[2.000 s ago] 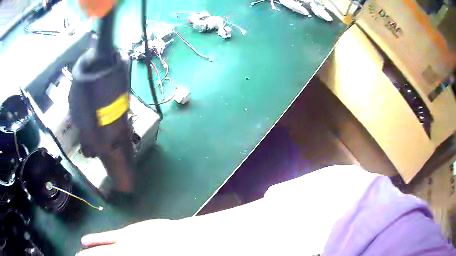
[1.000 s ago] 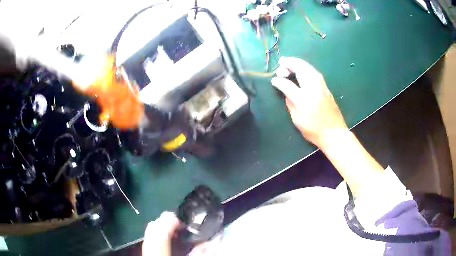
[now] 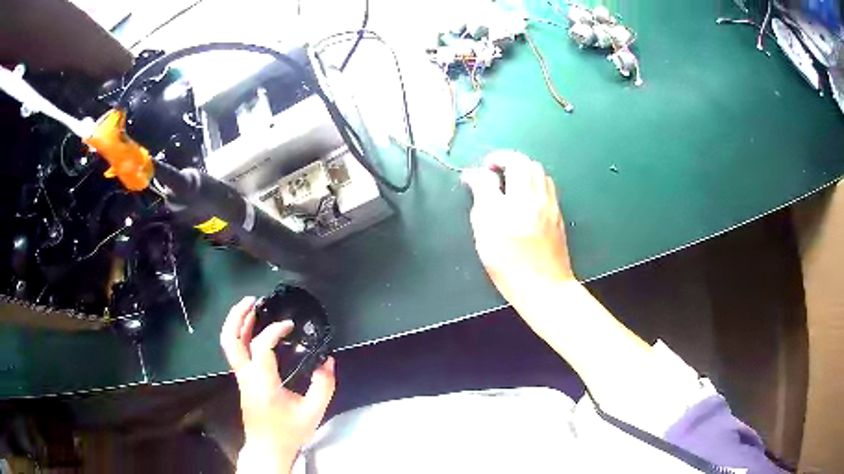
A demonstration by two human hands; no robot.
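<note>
My left hand (image 3: 273,393) holds a round black housing (image 3: 298,326) at the bench's front edge, its hollow side facing up. My right hand (image 3: 518,218) is above the green bench top, its thumb and fingers pinched at a small wired component (image 3: 496,176), mostly hidden by the fingers; a thin pale wire runs from it to the left. The electric screwdriver (image 3: 222,211), black with a yellow label and orange wrapping, hangs between the housings and the screw feeder, above and left of my left hand; its tip cannot be made out.
The pale grey screw feeder (image 3: 296,153) stands at centre left. Stocked housings (image 3: 69,222) are heaped at far left. Wired components (image 3: 472,51) lie in clusters at the back. A black cable (image 3: 347,130) loops over the feeder. Plastic bags (image 3: 805,51) lie at far right.
My left hand has lifted the housing from the lap side to the bench edge. My right hand shows farther left, still pinching the component. The screwdriver appears sharper and farther left.
</note>
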